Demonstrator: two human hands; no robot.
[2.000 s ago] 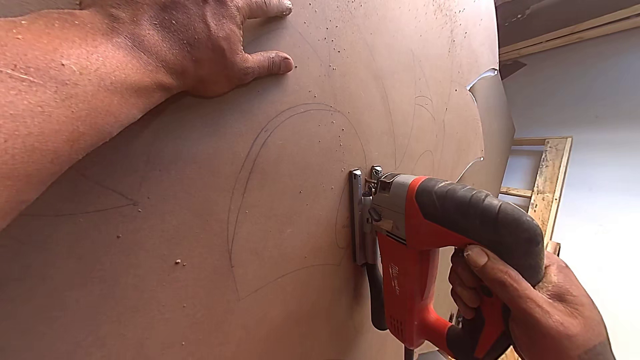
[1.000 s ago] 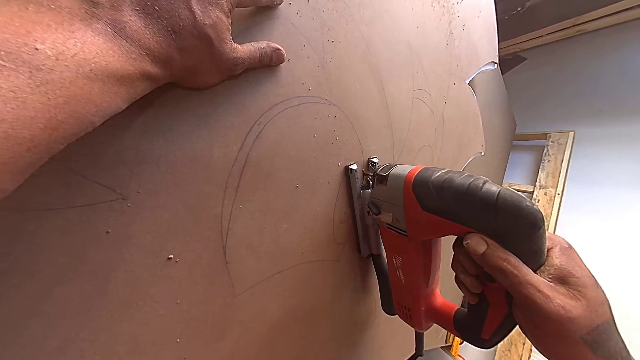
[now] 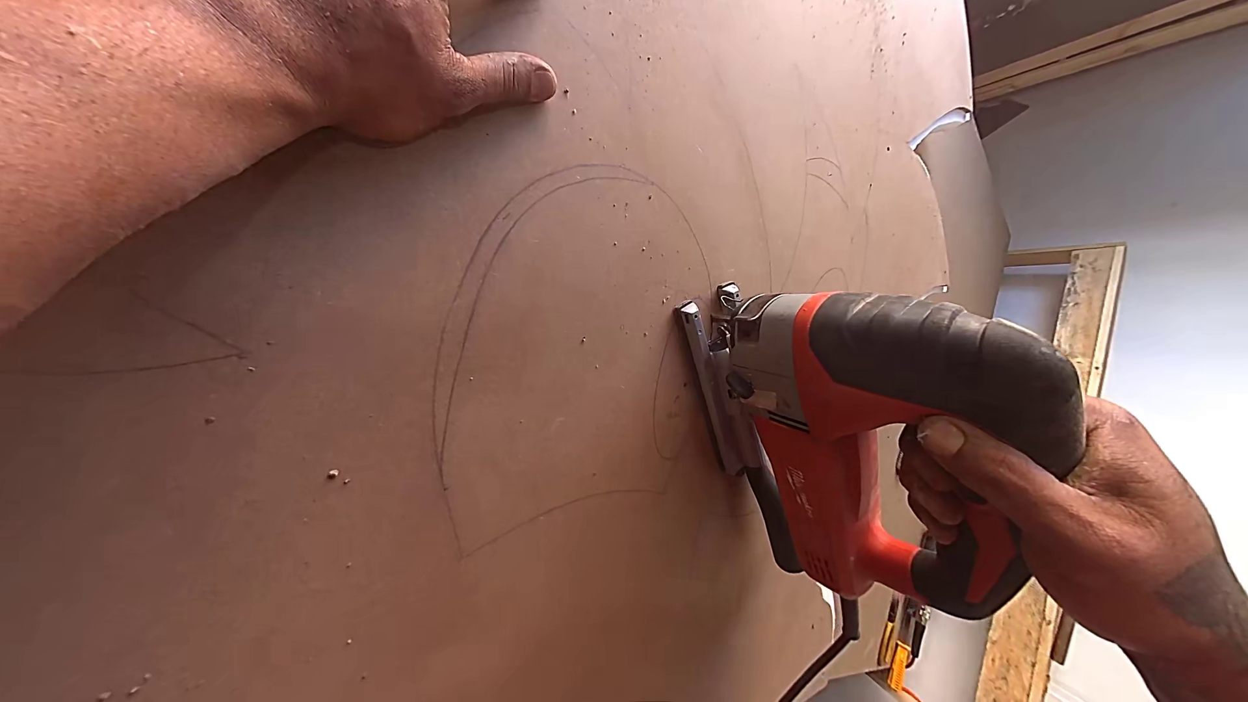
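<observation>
My right hand grips the rear handle of a red and black Milwaukee jigsaw. The saw's metal shoe rests against a large brown sheet, beside a pencilled curve; its blade is hidden. Curved pencil outlines and small bits of sawdust mark the sheet. At the upper left my left hand lies on the sheet with its thumb stretched out, its other fingers mostly cut off by the frame's top.
Cut notches run along the sheet's right edge. Beyond it stand a wooden frame and a pale wall. A power cord hangs below the saw, near some yellow-handled tools.
The jigsaw in my right hand has tilted somewhat, its shoe now leaning more against the sheet's pencil lines. My left hand stays on the sheet.
</observation>
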